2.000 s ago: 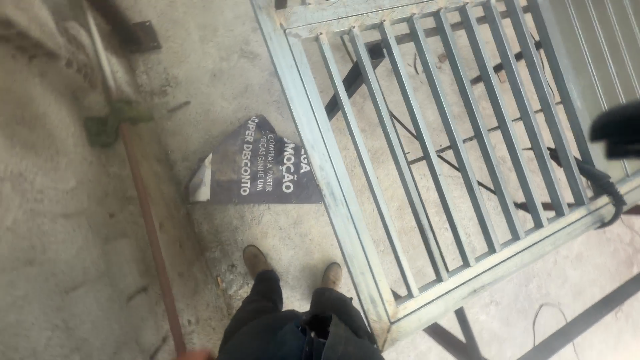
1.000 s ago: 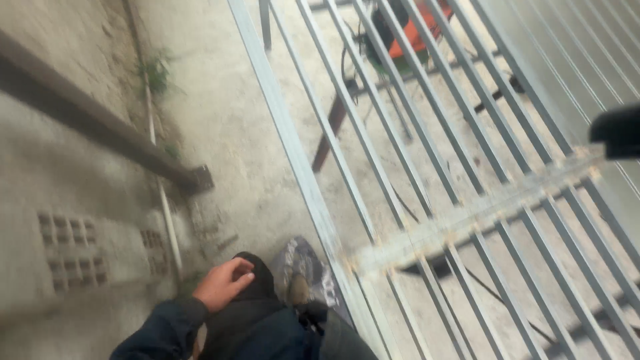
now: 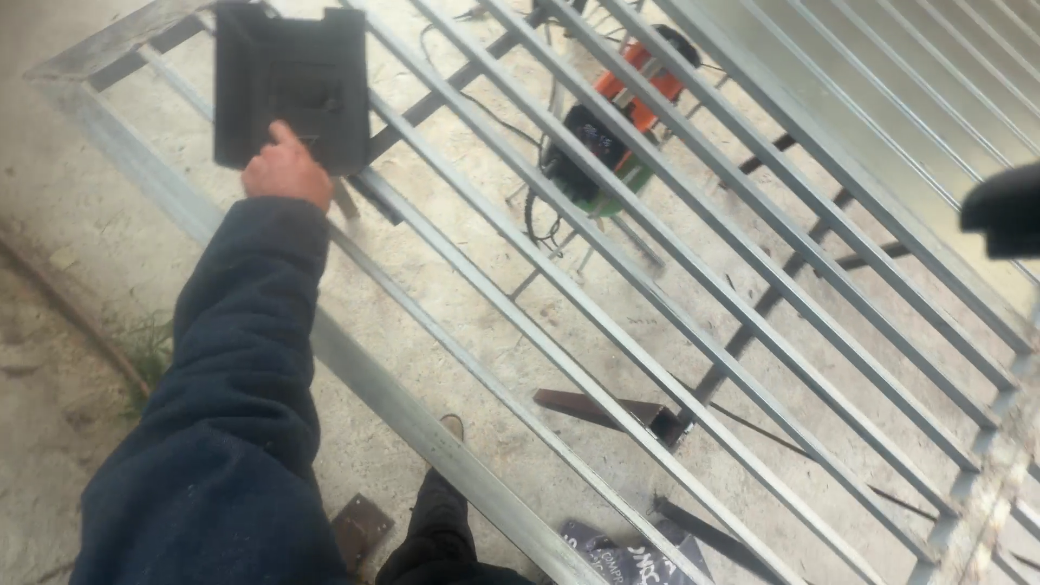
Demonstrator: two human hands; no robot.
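Note:
My left hand (image 3: 288,169), in a dark blue sleeve, reaches forward over the metal frame. Its index finger points onto the lower part of a black welding shield (image 3: 321,97), which lies on the bars near the frame's far left corner. Whether the fingers grip the shield's edge cannot be told. The galvanized steel grille (image 3: 569,276), with long parallel bars, spans the view at waist level. My right hand is not in view. A blurred black object (image 3: 1003,213) juts in at the right edge; what holds it is hidden.
Under the grille, an orange and black machine (image 3: 626,122) with cables stands on the concrete floor. Dark steel supports (image 3: 760,313), a rusty square tube (image 3: 605,410) and a printed dark sheet (image 3: 634,556) are below. A ribbed metal panel (image 3: 918,106) lies at upper right.
My left hand has moved from near my body out over the grille to the black shield. The view has shifted along the grille, and the shield has come into sight.

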